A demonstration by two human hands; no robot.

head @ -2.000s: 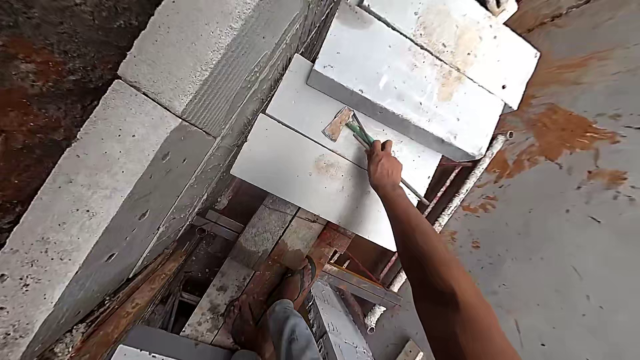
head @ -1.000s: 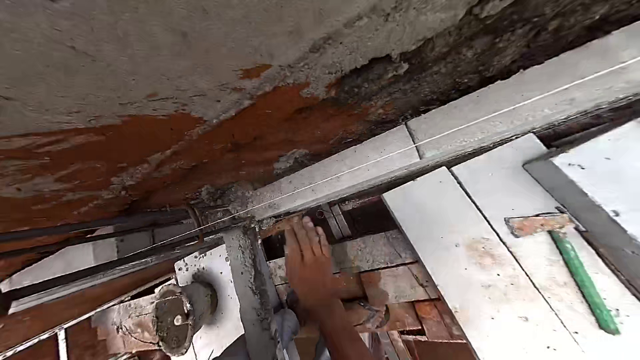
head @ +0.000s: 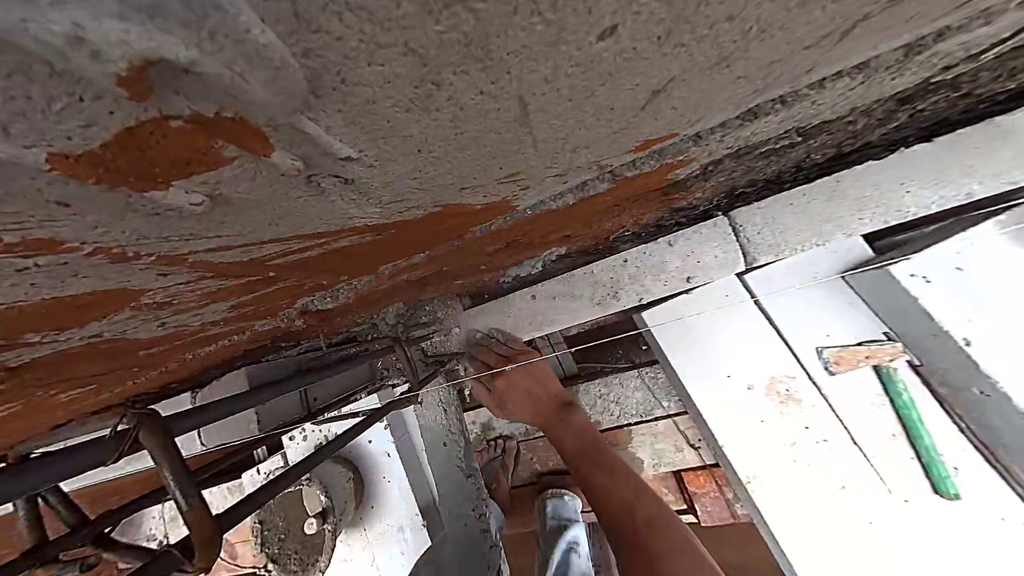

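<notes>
In the head view my right hand (head: 516,384) reaches from the bottom right, its fingers spread over the near end of a grey lightweight concrete block (head: 608,292) in the wall course. A thin white string (head: 696,310) runs across the view and passes over this hand. A hatchet-like hammer (head: 912,416) with a green handle lies on pale blocks (head: 744,384) to the right, away from the hand. Another block (head: 888,188) continues the course, end to end with the first. My left hand is not in view.
Steel reinforcing bars (head: 280,400) tied with stirrups stick out at the left. Below them a round container (head: 308,512) holds what looks like mortar. A rough concrete wall (head: 448,120) rises behind the course. My feet stand on brick and plank-like pieces (head: 632,400) below.
My right hand held the green-handled hammer two seconds ago; it has let go, and the hammer lies on the blocks. The hand is now at the block's end. The view has swung round strongly.
</notes>
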